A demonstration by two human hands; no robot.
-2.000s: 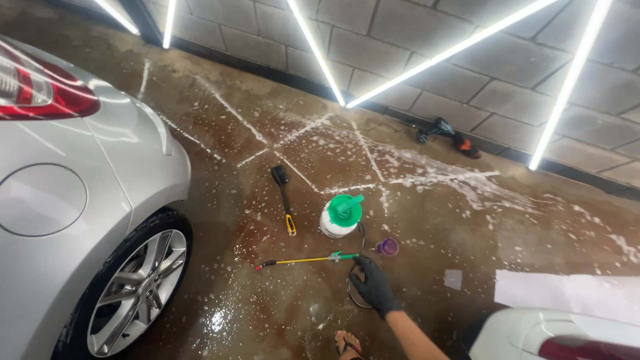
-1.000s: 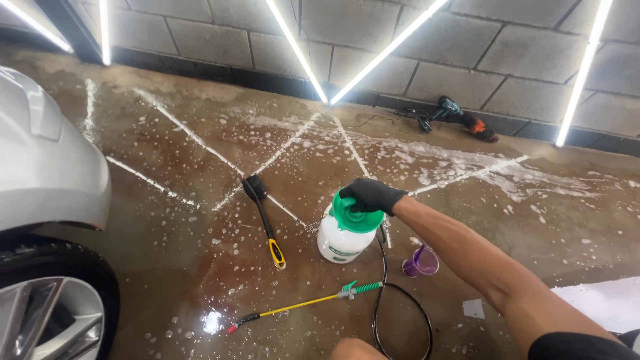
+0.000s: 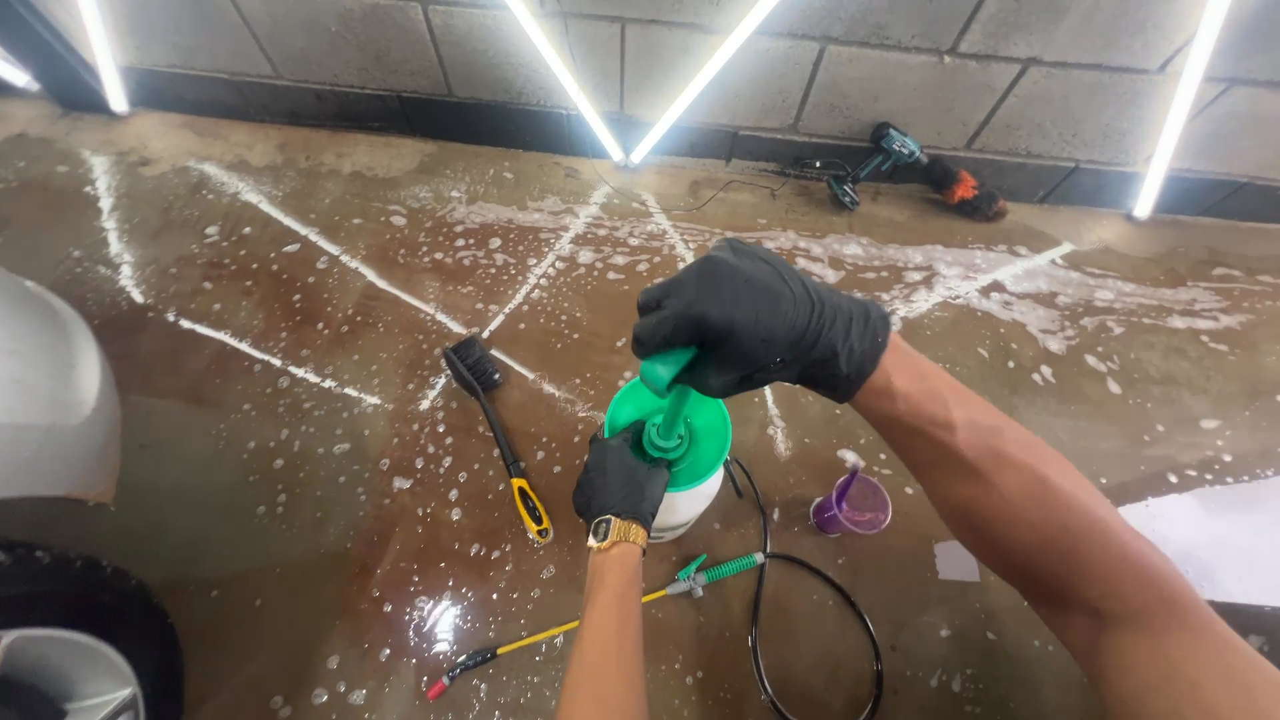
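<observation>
A white pump sprayer with a green funnel top stands on the wet floor at the centre. My right hand, in a black glove, is closed around its green pump handle, which stands raised above the top. My left hand, also black-gloved, with a gold watch at the wrist, grips the near left rim of the green top; its fingers are partly hidden. Below lies the spray wand, yellow with a green grip, its black hose looped to the right.
A black brush with a yellow handle lies left of the sprayer, a purple cup stands right. By the block wall lies a cordless drill with an orange brush head. A silver car's wheel is at lower left. Foam streaks the floor.
My right hand has moved from near the wand to the sprayer's top and now holds the raised pump handle. My left hand has come into view onto the green rim. The view has moved closer.
</observation>
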